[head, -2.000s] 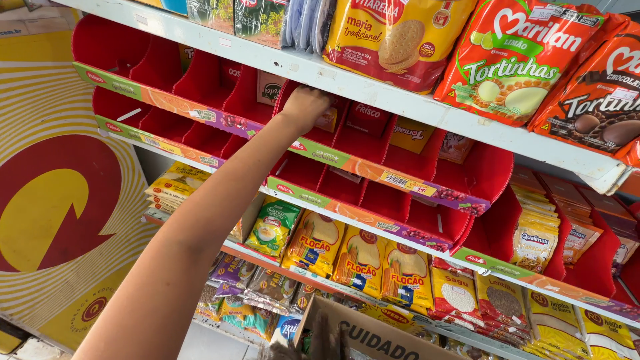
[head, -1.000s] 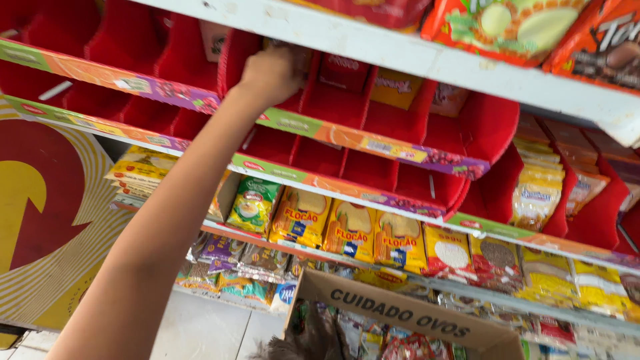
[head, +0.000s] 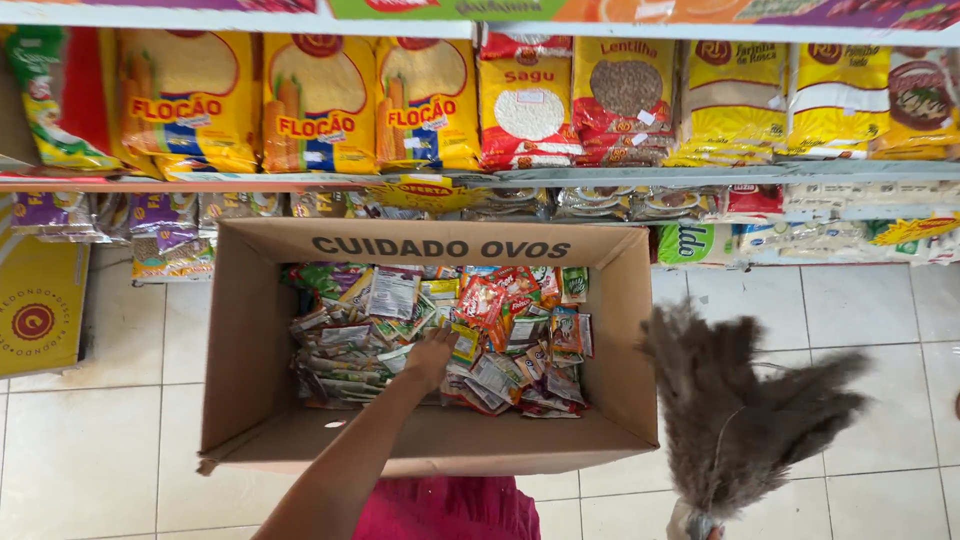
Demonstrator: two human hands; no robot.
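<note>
My left hand (head: 433, 354) reaches into an open cardboard box (head: 427, 442) filled with small, colourful sachets (head: 487, 375). Its fingertips lie at a yellow sachet (head: 465, 343); whether they grip it cannot be made out. A red and orange sachet (head: 481, 301) lies just beyond the fingers. At the lower right, a grey-brown feather duster (head: 735, 412) stands with its feathers up, beside the box. Just a bit of my right hand (head: 716, 533) shows at the bottom edge, around the duster's handle; the rest is out of view.
Behind the box, a shelf edge (head: 525, 177) bears yellow corn-flake flour bags (head: 191, 105), a sago bag (head: 529, 112) and a lentil bag (head: 624, 97). More packets sit on lower shelves. A yellow panel (head: 45, 300) stands at the left, above a tiled floor (head: 862, 390).
My left hand has left the red shelf compartment and is now down in the cardboard box. The view has swung down, and the feather duster now shows at the right.
</note>
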